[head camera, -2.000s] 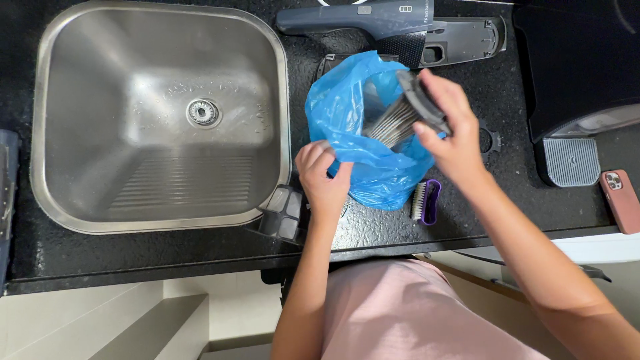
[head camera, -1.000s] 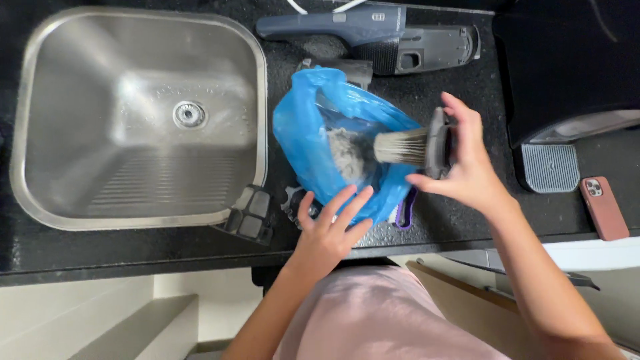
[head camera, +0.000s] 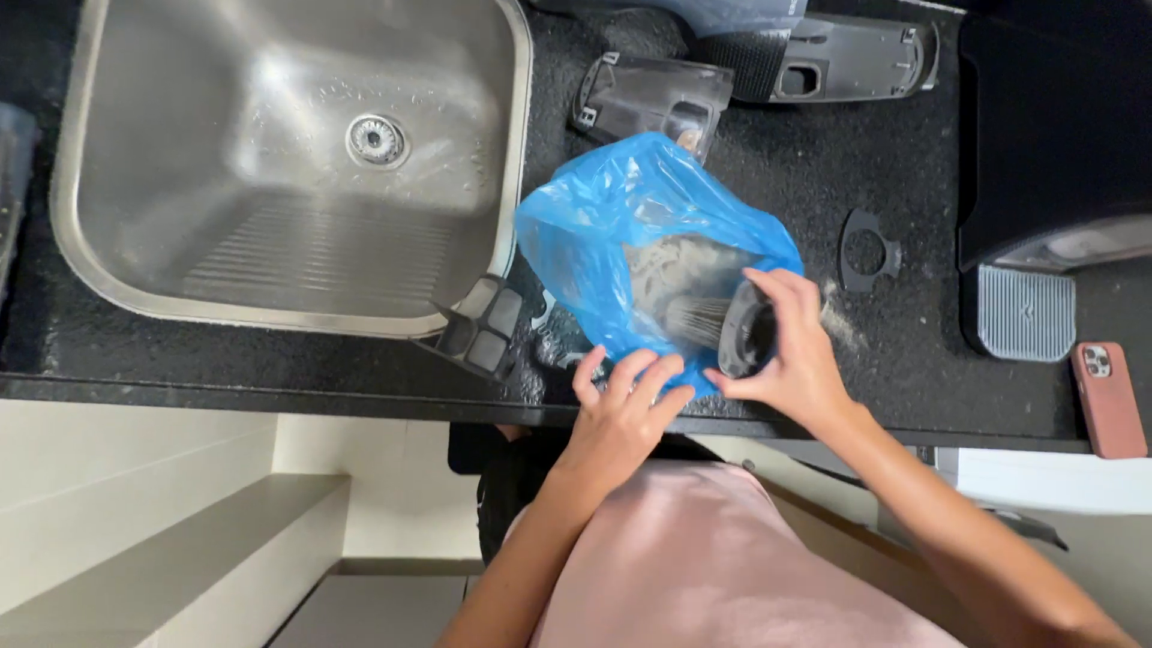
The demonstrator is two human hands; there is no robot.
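Note:
A blue plastic bag [head camera: 576,243] lies with its mouth wide on the dark countertop, grey dust [head camera: 675,261] inside it. My right hand [head camera: 792,351] grips the dark rim of a pleated vacuum filter [head camera: 702,321], whose pleated end points left into the bag. Spread fingers of my left hand [head camera: 625,405] rest on the bag's near edge. Just beyond the bag is a clear plastic dust container [head camera: 652,94]. Behind that lies the handheld vacuum's body [head camera: 837,58], partly cut off by the top edge.
A steel sink [head camera: 315,310] is at left, with a grey plastic part [head camera: 481,328] by its near right corner. A flat dark plastic piece [head camera: 868,252] and spilled dust [head camera: 841,324] lie right of the bag. Farther right are a ribbed drip tray [head camera: 1026,310] and a phone [head camera: 1109,400].
The filter in my right hand has gone lower into the bag, toward its near side. The purple-rimmed brush seen earlier beside the bag is now out of sight. The view has shifted closer.

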